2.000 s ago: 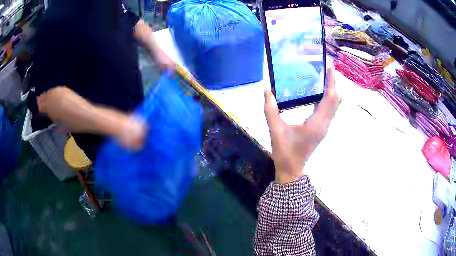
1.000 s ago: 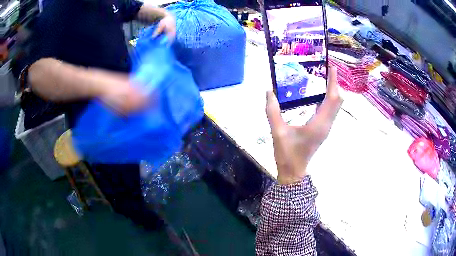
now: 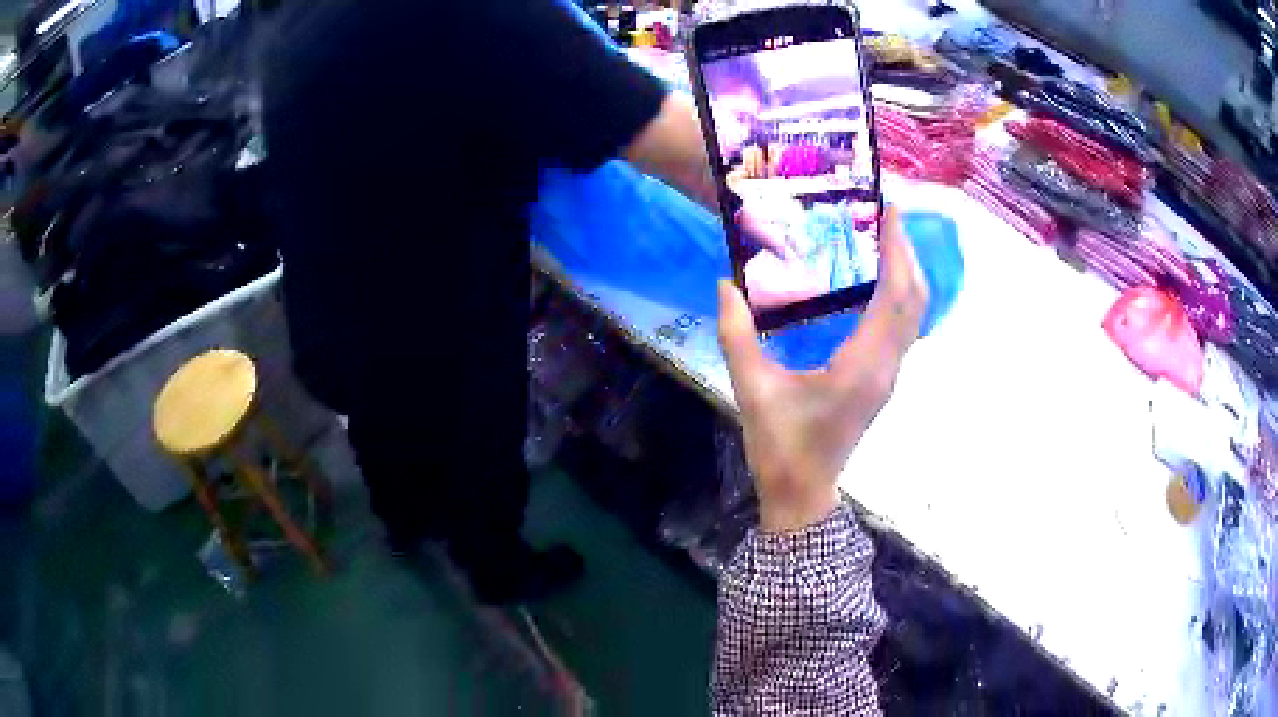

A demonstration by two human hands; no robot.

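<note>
My right hand [image 3: 820,385] holds a smartphone [image 3: 793,175] upright above the table, with its lit screen facing me. The screen shows a view of the table, pink stacks and something blue. Beyond it, a blue plastic sack [image 3: 624,238] lies spread on the white table [image 3: 1030,448], partly hidden by the phone and my hand. A person in black [image 3: 407,238] stands at the table with an arm reaching over the sack; that hand is hidden behind the phone. My left hand is not in view.
Clear-bagged garments [image 3: 1079,161] line the table's far side. A pink-red bundle [image 3: 1156,336] lies near the right edge. A grey bin [image 3: 133,420] of black garments and a yellow-topped stool [image 3: 206,402] stand at left on the green floor.
The person has moved right, closer to the table, and the blue sack from their hands now lies over it. The full blue sack is out of sight. My hand and phone have shifted slightly left.
</note>
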